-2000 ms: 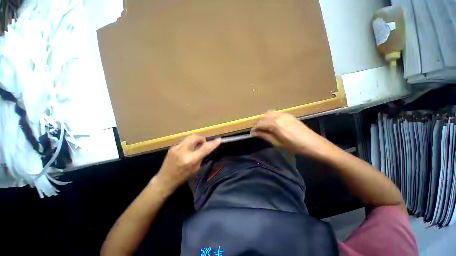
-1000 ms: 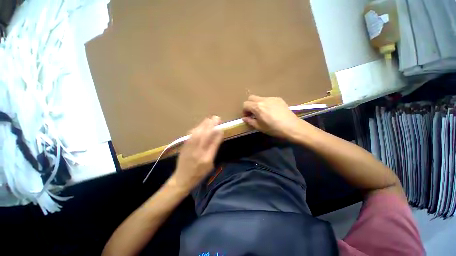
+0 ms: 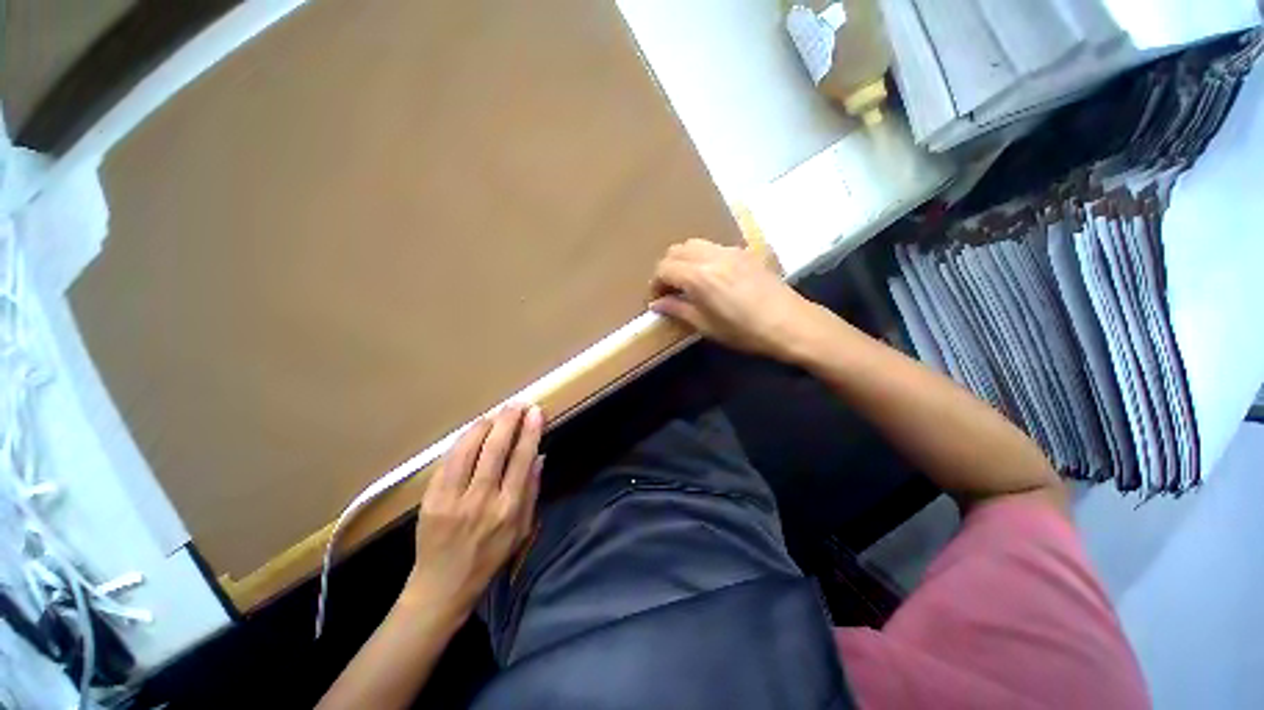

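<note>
A brown bag panel (image 3: 402, 236) lies flat, its near edge along a yellow edge band (image 3: 589, 387). A narrow white reinforcement strip (image 3: 593, 355) lies along that near edge; its left end curves down off the edge. My left hand (image 3: 483, 506) lies on the strip with fingers extended and close together, pressing it against the panel. My right hand (image 3: 728, 296) is at the right end of the strip, fingers curled down on it near the panel corner; its fingertips and the strip's right end are hidden.
A glue bottle (image 3: 848, 49) lies at the top right beside a stack of white panels (image 3: 970, 56). Assembled panels (image 3: 1054, 347) hang at the right. A strip bundle (image 3: 31, 486) is at the left edge. A thick brown stack (image 3: 104, 70) stands at the top left.
The strip, earlier held between both hands below the edge, now lies along it. My right hand has moved toward the panel's right corner; my left hand now lies flatter. The view has shifted and turned.
</note>
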